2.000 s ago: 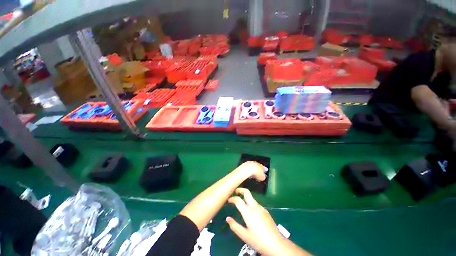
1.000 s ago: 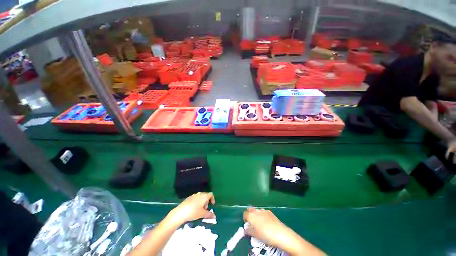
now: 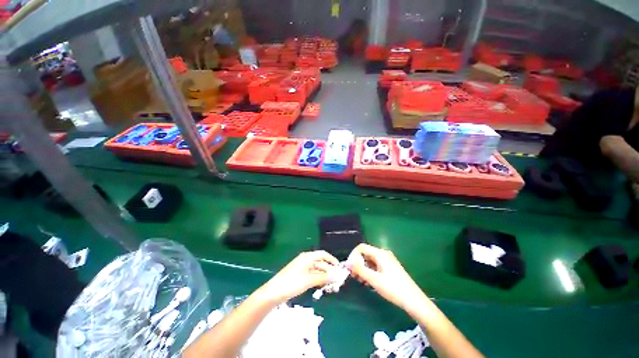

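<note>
My left hand point(image 3: 306, 273) and my right hand point(image 3: 375, 268) meet in front of me, with a small bundle of white parts point(image 3: 336, 277) held between their fingers. It looks like a white cable and perhaps a paper slip; the exact pieces are blurred. A black box lid point(image 3: 340, 232) with a line of pale lettering stands just beyond my hands. An open black box base point(image 3: 490, 257) with white items inside is to the right. A loose pile of white paper slips point(image 3: 286, 331) lies below my left hand. More white cables point(image 3: 401, 344) lie below my right hand.
A clear plastic bag of white cables point(image 3: 133, 308) is at left. Foam inserts point(image 3: 249, 226) and another open box point(image 3: 155, 202) stand on the green belt. Red trays point(image 3: 438, 180) with devices and printed cartons point(image 3: 457, 142) are beyond. A person's arm is at far right, and a metal post point(image 3: 175, 98) at left.
My hands have come together and lifted the white parts from the pile area. The filled open box base and the lettered lid have moved right in the view.
</note>
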